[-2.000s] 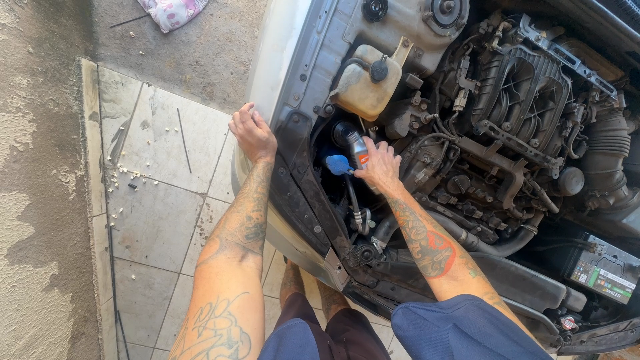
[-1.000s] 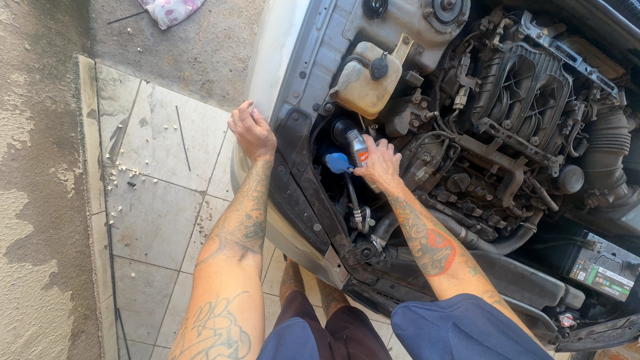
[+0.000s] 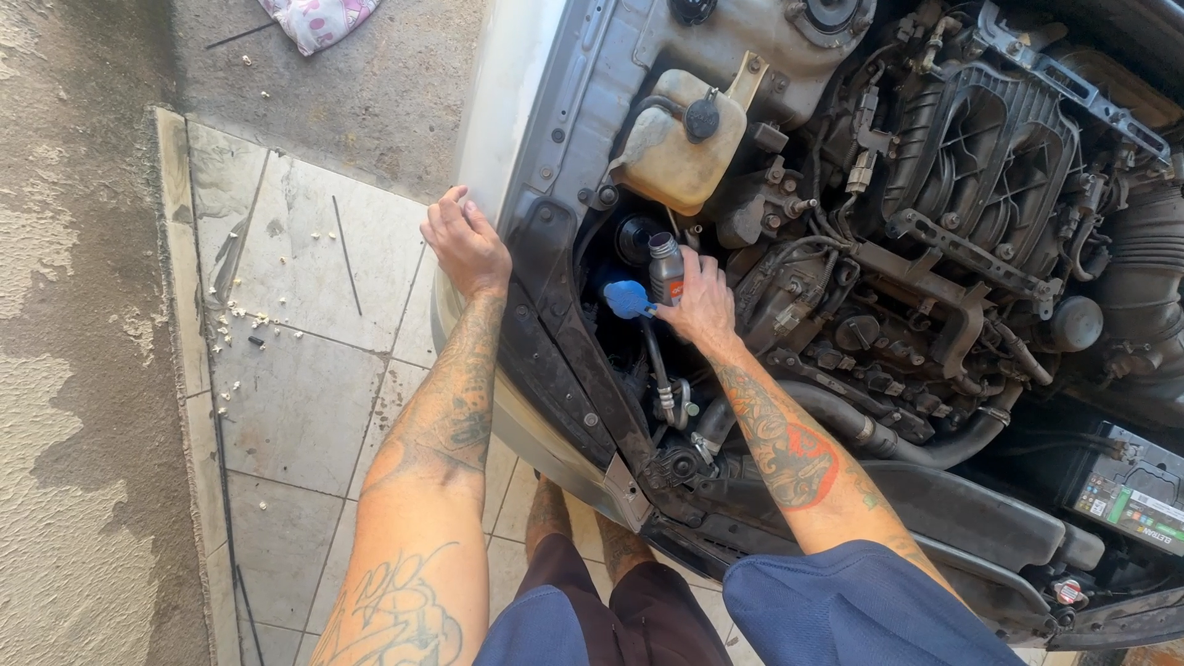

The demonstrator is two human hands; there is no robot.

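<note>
My right hand is closed around a small grey plastic bottle with an orange label. The bottle stands upright with its mouth uncapped, in the gap at the front corner of the engine bay. Just left of it is a blue flip cap, close to my right thumb; whether they touch I cannot tell. A black round opening lies behind the bottle's neck. My left hand rests on the edge of the car's pale fender, its fingers loosely curled; nothing shows in it.
A yellowed plastic reservoir with a black cap sits above the bottle. The engine fills the right side, with a battery at the far right. Below my left side are floor tiles with scattered white bits and thin dark rods.
The bottle was tipped with its mouth towards the black round opening; now it is upright with its open mouth visible. My right hand has turned with it. My left hand has stayed at the fender.
</note>
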